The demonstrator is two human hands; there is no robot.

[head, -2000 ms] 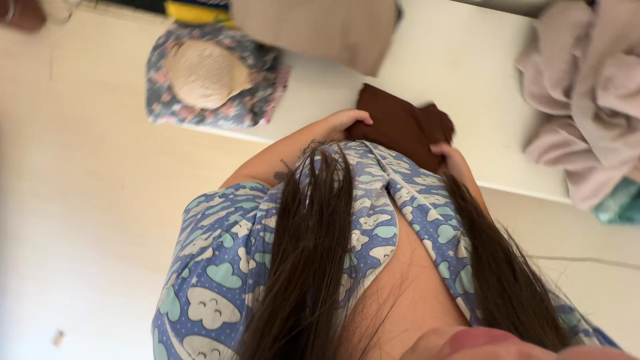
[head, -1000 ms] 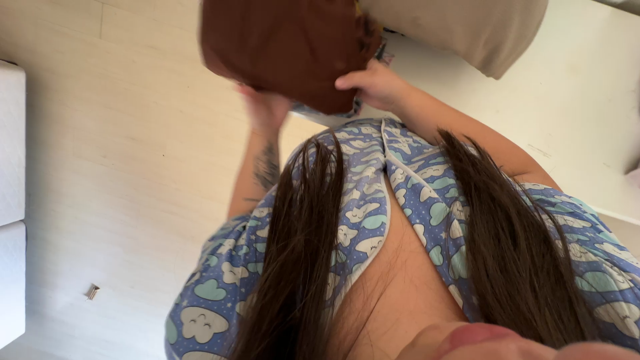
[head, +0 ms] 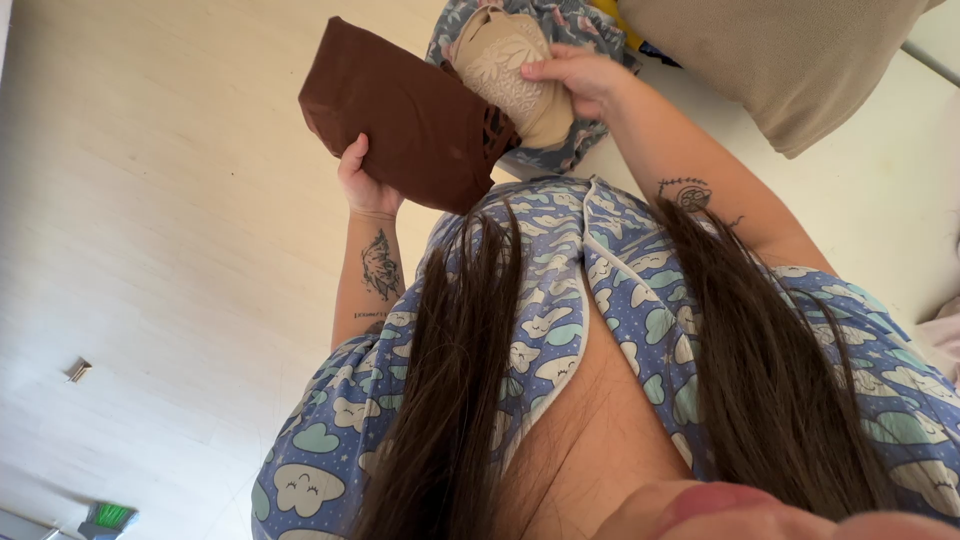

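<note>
My left hand [head: 367, 180] holds a folded brown garment [head: 397, 112] from below, its thumb on top of the fabric. Black-patterned cloth shows at the garment's right end. My right hand [head: 585, 79] grips a beige bra cup with leaf-like embroidery [head: 510, 75], thumb over its front and the other fingers partly hidden. The bra lies over a folded blue-grey floral garment [head: 574, 150], and the brown garment's right end meets its lower left side.
A taupe cloth [head: 772, 60] hangs over the white surface [head: 847, 180] at upper right. Yellow fabric [head: 619, 19] shows beside it. Pinkish cloth [head: 941, 330] is at the right edge. On the pale floor [head: 187, 247] are a small object [head: 77, 369] and a green-bristled brush [head: 111, 516].
The brown garment has moved left, away from the white surface. My right hand has let go of it and taken hold of the beige bra, which lay on the floral garment earlier.
</note>
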